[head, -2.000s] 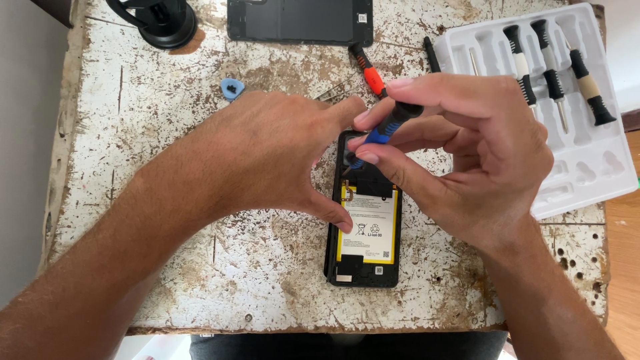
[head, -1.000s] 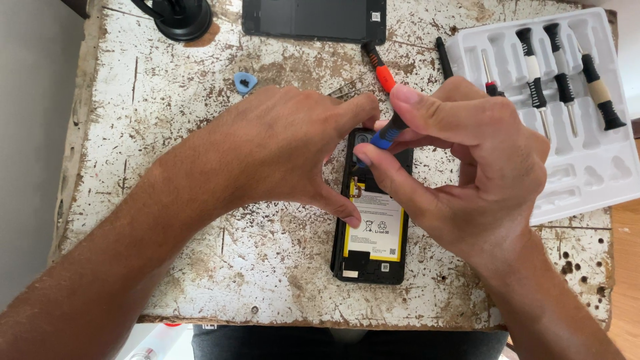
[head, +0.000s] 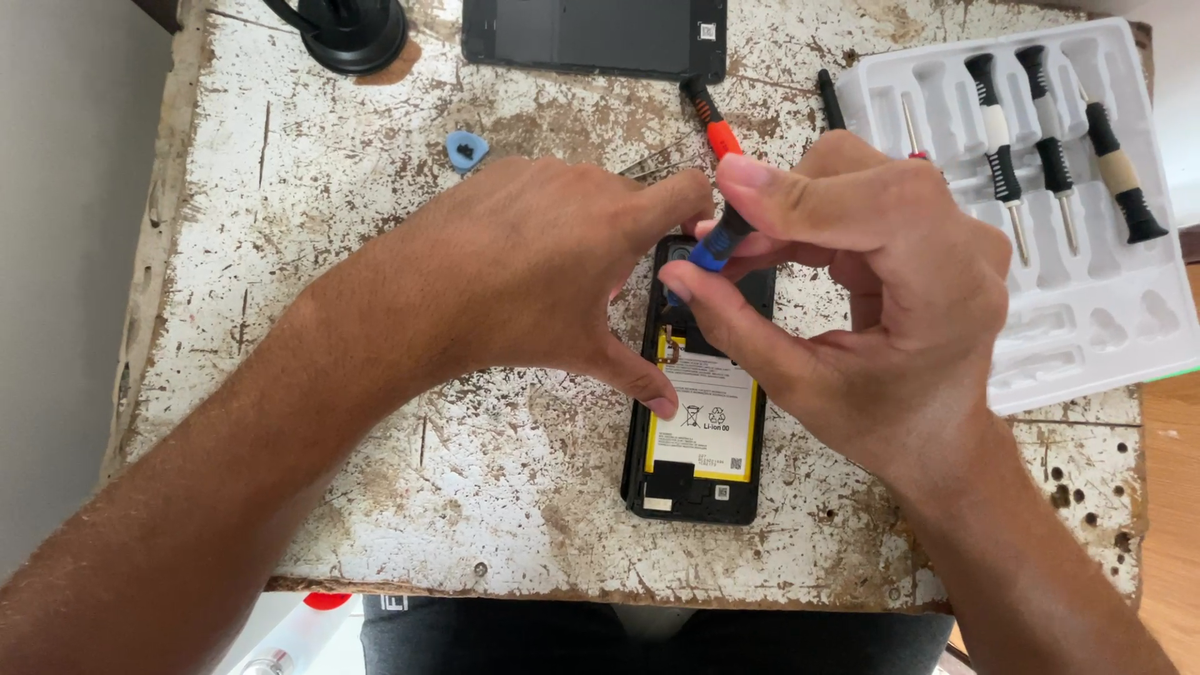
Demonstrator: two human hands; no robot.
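An opened smartphone (head: 698, 497) lies on the worn white table, its yellow-edged battery (head: 703, 412) showing. My right hand (head: 862, 272) grips a blue and black precision screwdriver (head: 719, 246) between thumb and fingers, tilted over the phone's upper part; its tip is hard to make out. My left hand (head: 553, 272) is around the phone's upper left side, with the thumb on the battery's left edge and the index finger near the top corner. Whether its fingers hold anything is hidden.
A white plastic tray (head: 1031, 394) with several screwdrivers is at the right. Beyond the phone lie an orange and black tool (head: 720, 136), tweezers (head: 656, 161), a blue opening pick (head: 466, 150) with small dark pieces on it, and a dark phone panel (head: 600, 37). A black round base (head: 352, 37) stands upper left.
The blue screwdriver stays in my right hand over the phone's top, while its handle's tilt has changed slightly. My left hand has kept its place around the phone.
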